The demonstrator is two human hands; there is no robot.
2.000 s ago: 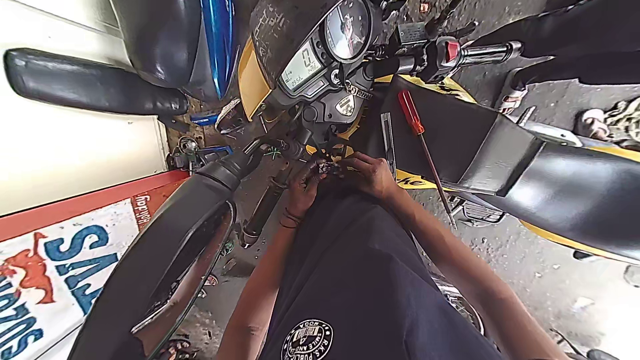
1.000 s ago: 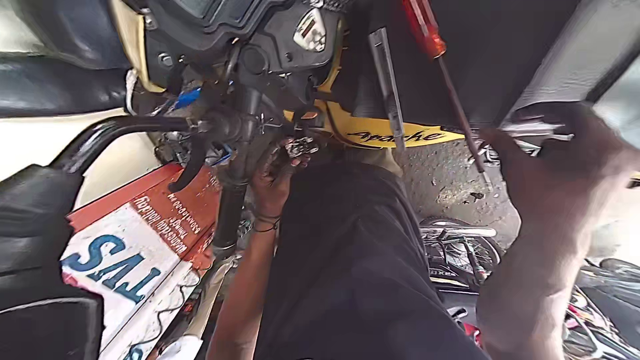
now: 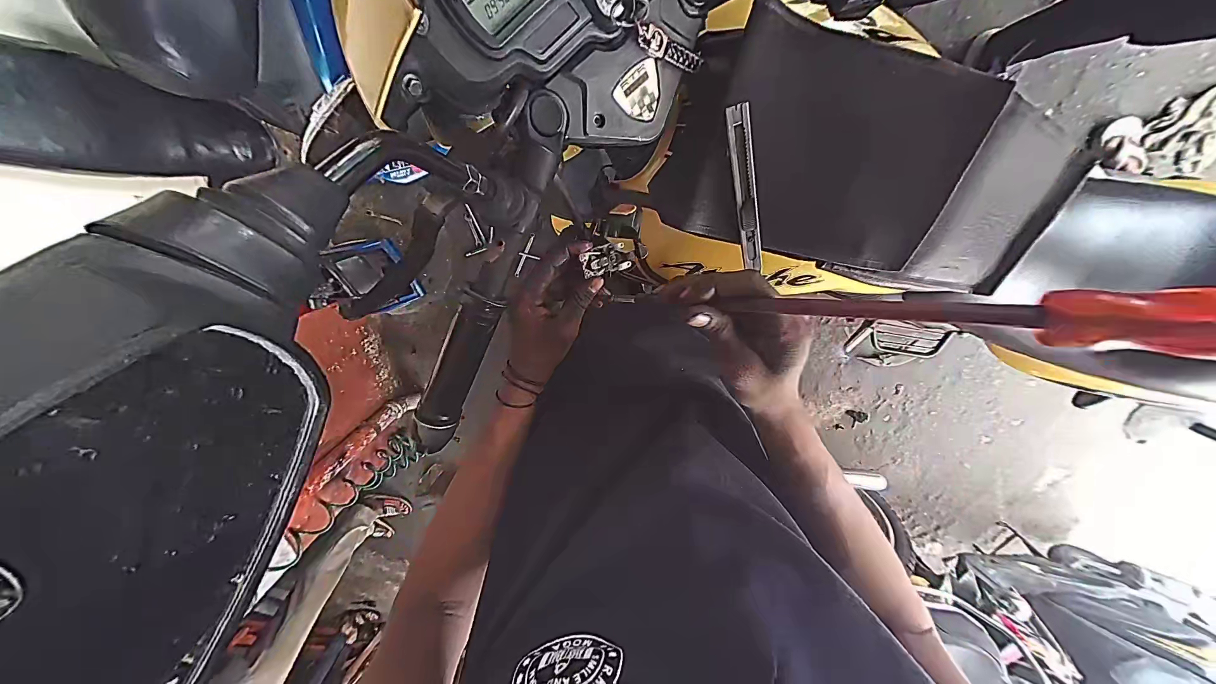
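Note:
My left hand (image 3: 556,299) holds a small metal switch-like part (image 3: 606,261) with its fingers, beside the motorcycle's fork. Facing it, my right hand (image 3: 750,332) grips the shaft of a red-handled screwdriver (image 3: 1121,318). The handle points right, and the tip end lies among the fingers near the small part; the tip itself cannot be made out. A flat metal tool (image 3: 744,185) rests on the edge of the black tank cover (image 3: 874,142). Above my hands is the instrument cluster (image 3: 532,43) of the yellow and black motorcycle.
A large black mirror or guard (image 3: 142,494) fills the lower left, near the handlebar (image 3: 408,161). The fork tube (image 3: 461,361) stands left of my left hand. A black seat (image 3: 123,104) is at the upper left. Another motorcycle (image 3: 1092,608) stands lower right.
The red screwdriver lay on the tank cover in the earlier frames; my right hand has taken hold of it and brought it beside my left hand. My left hand still holds the small part.

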